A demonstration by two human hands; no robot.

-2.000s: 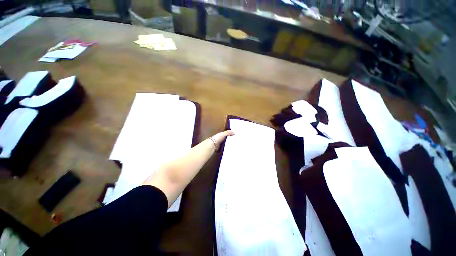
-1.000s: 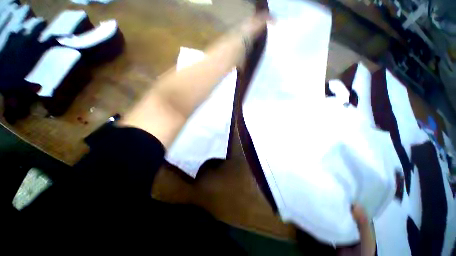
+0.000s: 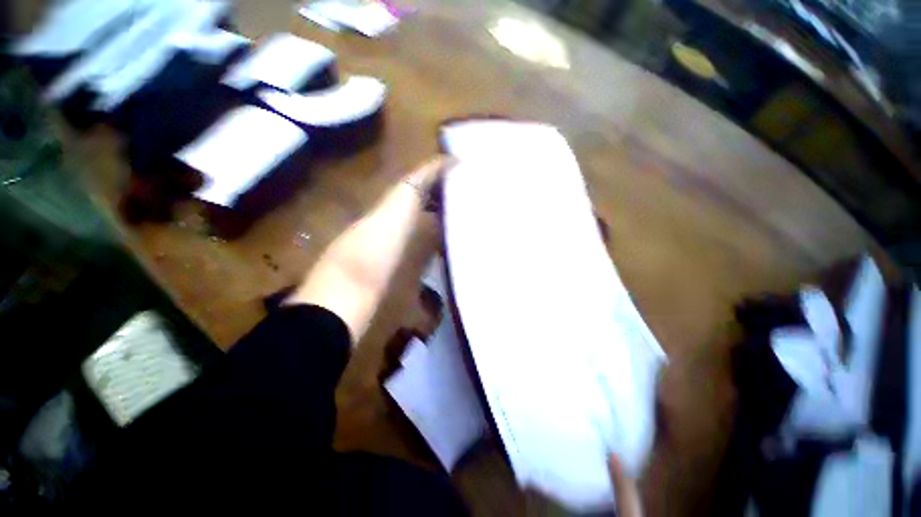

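Observation:
A long cut stack with a white paper top and a thin dark edge lies or is held over another white-topped stack, which shows at its lower left. My left hand grips the long stack's far left edge; the fingers are mostly hidden at the edge. My right hand is at the near right end, cut off by the bottom of the picture, with only a finger or thumb visible against the paper. The view is blurred, so I cannot tell whether the long stack fully rests on the one below.
Small dark stacks with white tops stand at the left. More cut stacks lie at the right. Loose white slips and a pale slip lie on the brown table at the far side. A pale block is at lower left.
The long stack has moved left with both hands, from beside the stacks at the right to over the other white-topped stack. The view has turned left.

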